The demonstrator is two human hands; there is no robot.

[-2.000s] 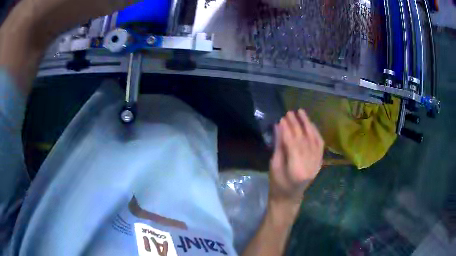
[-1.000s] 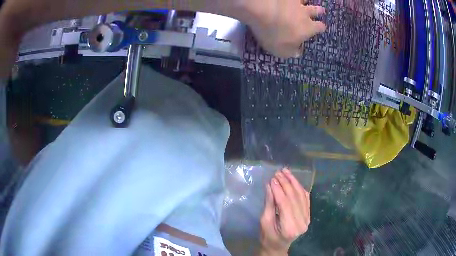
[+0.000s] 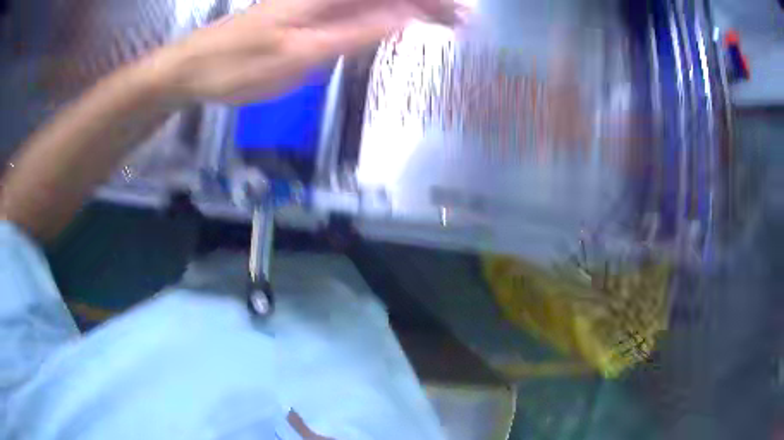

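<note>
The picture is strongly blurred. My left hand (image 3: 352, 30) reaches in from the left, over the blue roller, with its fingers above the glare on the metal table (image 3: 391, 129). Its fingertips are cut off or blurred, and I cannot tell if they hold anything. A patterned sheet (image 3: 533, 112) shows as coppery streaks right of the glare, beyond my fingers. Pale, glossy film seems to lie around it, but its edges are unclear. My right hand is not in view.
The blue roller (image 3: 279, 120) crosses left of the glare. A crank handle (image 3: 260, 296) hangs at the front rail over my lap. More rollers (image 3: 679, 129) stand at right. A yellow bag (image 3: 593, 326) hangs below the rail. Clear plastic (image 3: 473, 408) lies low beside my lap.
My right hand has left the picture. The dark patterned sheet no longer hangs over the front edge. The view has shifted, and the machine appears lower. My left hand is now nearer the blue roller.
</note>
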